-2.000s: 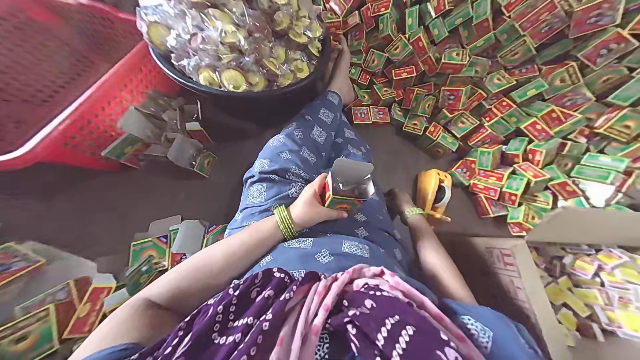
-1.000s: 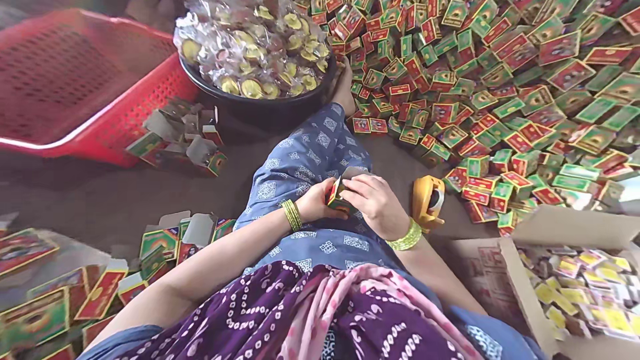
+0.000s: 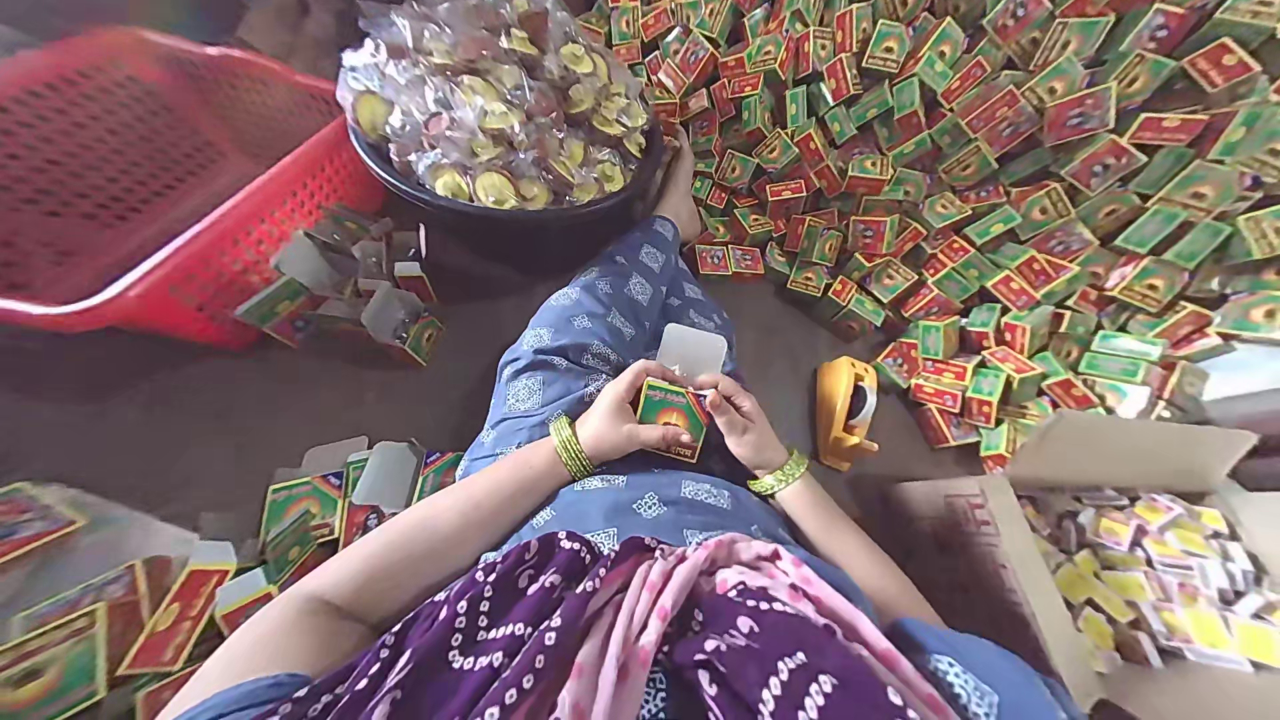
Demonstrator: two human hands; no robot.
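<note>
A small green and red printed carton (image 3: 672, 418) is held over my lap, its white top flap standing up. My left hand (image 3: 628, 420) grips it from the left, thumb across the printed front. At the box's upper right edge are the fingers of my right hand (image 3: 742, 420), thumb and forefinger close together; whether they pinch something small there, I cannot tell. An orange tape dispenser (image 3: 845, 412) stands on the floor to the right. Past my legs, a black tub (image 3: 520, 215) holds a heap of clear plastic packets (image 3: 490, 110) with round yellow pieces inside.
Closed printed boxes (image 3: 980, 180) cover the floor at upper right. A red perforated plastic basket (image 3: 270, 185) lies at upper left, beside several open cartons (image 3: 400, 315). More open cartons (image 3: 305, 505) lie at lower left. A cardboard box (image 3: 1010, 560) at lower right contains small yellow and white pieces.
The carton's white flap, hidden behind my hands a second ago, now shows upright. My right hand, away from the box two seconds ago, came over it and has since shifted to its right edge.
</note>
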